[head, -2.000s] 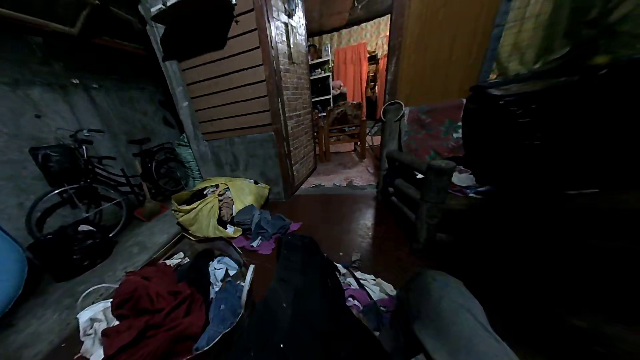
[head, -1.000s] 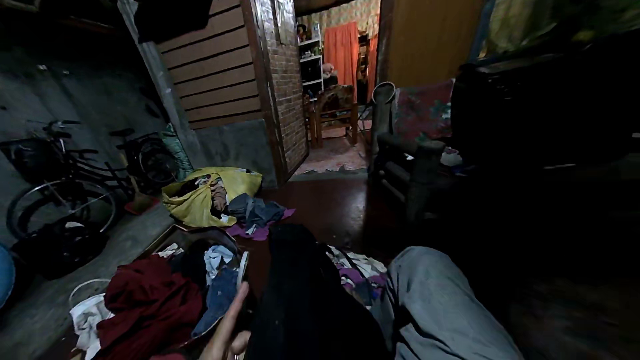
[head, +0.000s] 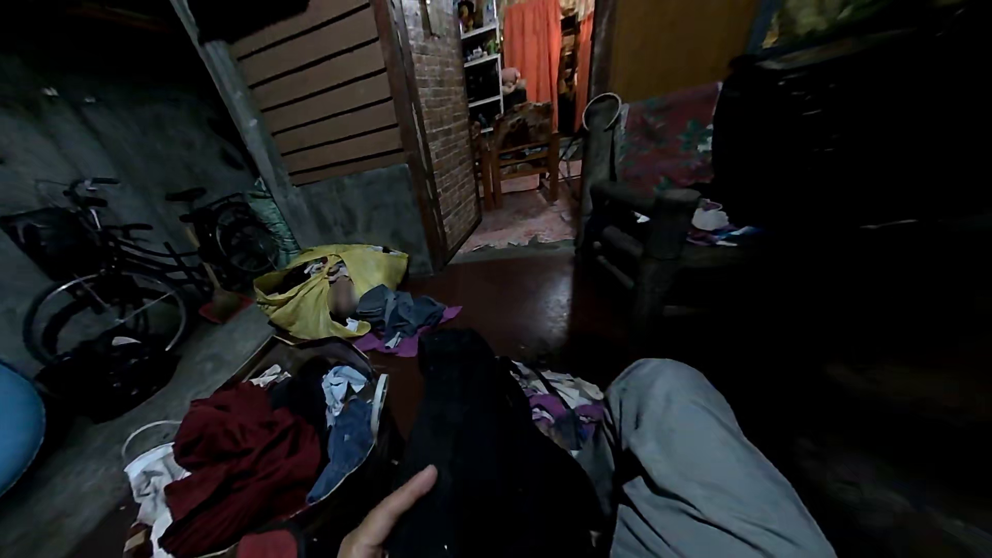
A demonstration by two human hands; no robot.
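Note:
My left hand (head: 391,515) is at the bottom of the head view, with its thumb lying along the near left edge of a black cloth (head: 480,457). The rest of that hand is hidden, so its grip cannot be made out. My right hand is not in view. Left of the black cloth, an open container holds a dark red cloth (head: 240,457), a blue denim piece (head: 349,442) and a light blue cloth (head: 341,387). White and purple clothes (head: 562,403) lie between the black cloth and my knee in grey trousers (head: 690,449).
A yellow sack (head: 372,267) of clothes stands ahead, beside a grey garment (head: 399,310) on a purple cloth. Bicycles (head: 132,271) lean at the left wall. A wooden bench (head: 666,232) stands to the right of the doorway, and a blue rounded object (head: 17,426) is at the far left.
My left hand, absent in the oldest frame, came into view at the bottom and is now beside the black cloth. The clothes piles look unchanged.

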